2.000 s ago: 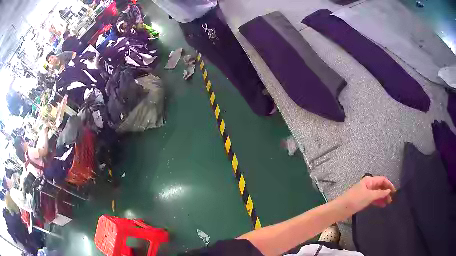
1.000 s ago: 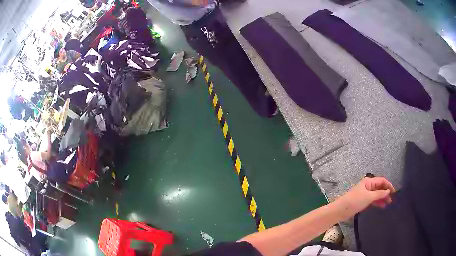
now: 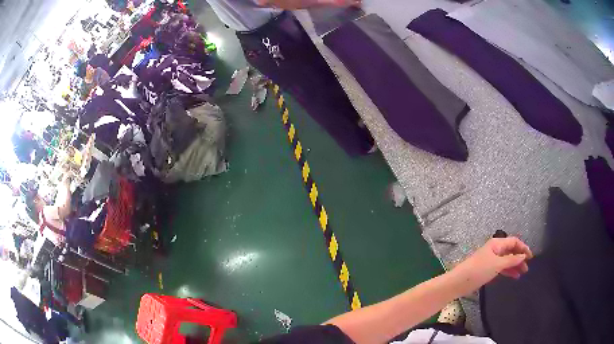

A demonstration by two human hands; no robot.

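Observation:
My left hand (image 3: 509, 258) reaches in from the bottom with fingers curled, over dark grey cut panels (image 3: 572, 269) at the lower right. Whether the fingers pinch a panel edge cannot be told. My right hand is not in view. A purple panel (image 3: 394, 87) lies partly over a grey panel (image 3: 421, 67) on the speckled table cover (image 3: 498, 168). Another long purple panel (image 3: 498, 77) lies to their right. More purple cloth (image 3: 601, 185) is cut off at the right edge.
A co-worker's hand (image 3: 343, 4) and dark trousers (image 3: 303, 74) are at the top, beside the table. A pale sheet (image 3: 532, 47) lies at the far side. A red stool (image 3: 182, 319), floor tape (image 3: 314, 195) and a large cloth heap (image 3: 182, 134) are on the left.
The co-worker's hand and forearm have come into view over the table's far end, with a grey piece now beneath them. My left hand has hardly moved.

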